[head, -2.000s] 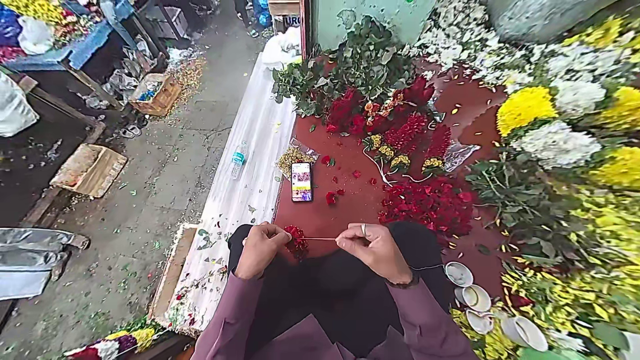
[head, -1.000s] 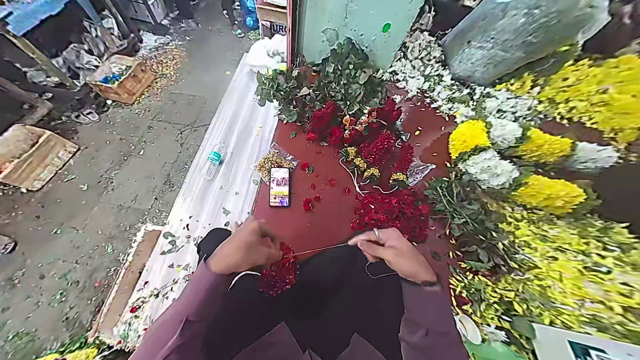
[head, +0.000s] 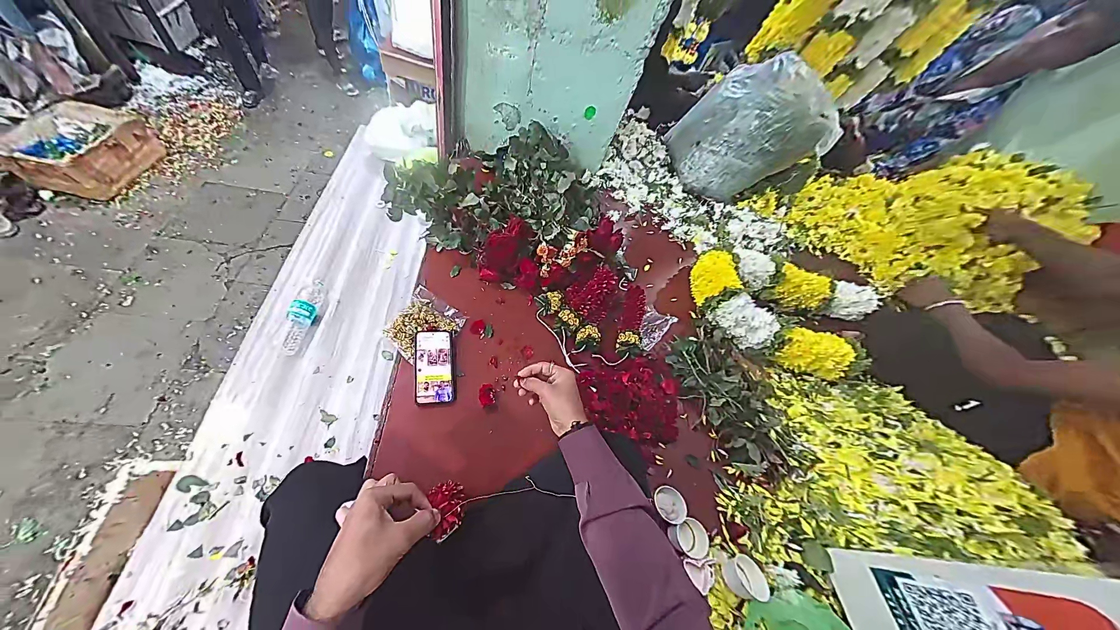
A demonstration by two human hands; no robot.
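Note:
My left hand (head: 385,525) pinches a short string of red petals (head: 446,509) over my lap. A thin white thread (head: 525,488) runs from the petals toward my right forearm. My right hand (head: 553,394) is over the red surface (head: 455,455), left of a heap of red petals (head: 630,402); its fingers are bent together, and whether they hold anything is unclear. A smartphone (head: 435,367) with a lit screen lies left of it, by a bag of small yellowish buds (head: 418,324). Red roses (head: 507,254) and finished-looking red and yellow flower strings (head: 593,296) lie beyond.
A plastic bottle (head: 302,317) lies on white cloth (head: 280,385) at left. White cups (head: 691,537) stand right of my lap, near yellow flowers (head: 892,472). A filled plastic bag (head: 757,122) is farther back. At right, another person's arms (head: 989,350) reach among yellow blooms.
My right hand has let go of the stretched thread and moved forward over the red surface. The thread now hangs slack. My left hand stays at the red petals. The view has turned to the right.

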